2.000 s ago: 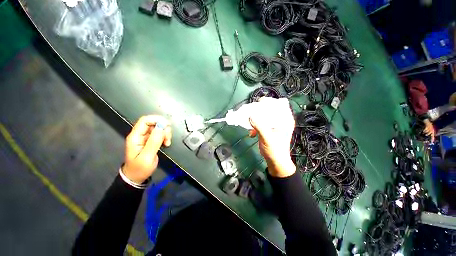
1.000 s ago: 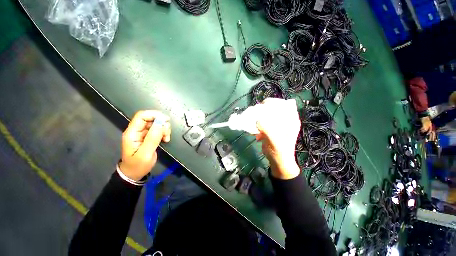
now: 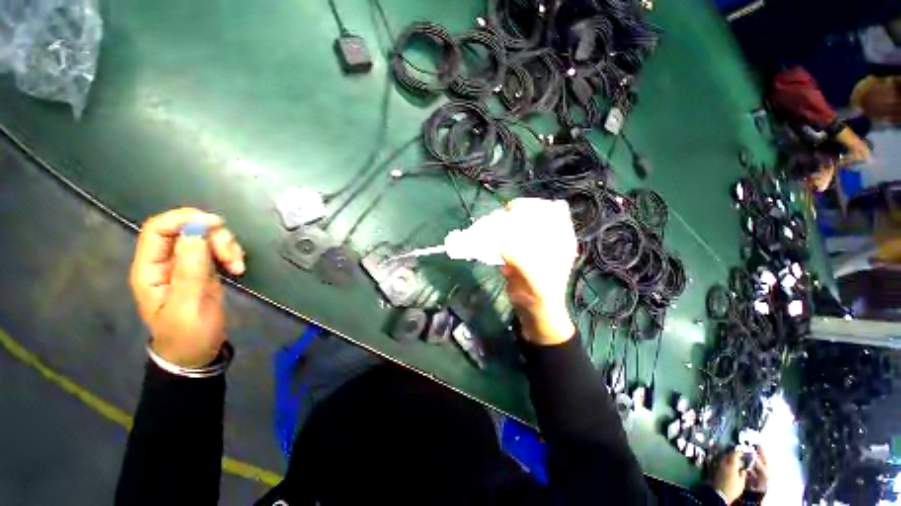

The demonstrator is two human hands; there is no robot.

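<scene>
My right hand (image 3: 541,282) holds a white needle-tip bottle (image 3: 478,237). Its thin nozzle points left, with the tip over the antenna heads (image 3: 399,283) in the middle of a row near the table's edge. The row runs from a pale head (image 3: 301,207) at the upper left to dark heads at the lower right. Several have a round mark in the centre. My left hand (image 3: 188,282) is raised near the table edge, left of the row, and pinches a small bluish piece (image 3: 194,229), perhaps a disc stack. The fingers hide most of it.
Coiled black cables (image 3: 622,242) lie in heaps behind and right of the heads. A single head (image 3: 353,52) lies at the top. A clear plastic bag (image 3: 49,44) is at the upper left. Other people's hands (image 3: 736,472) show at the lower right and upper right (image 3: 850,146).
The view has shifted, so the table things sit further left. The nozzle tip has moved along the row, from the upper-left heads to the middle ones. Both hands keep their holds.
</scene>
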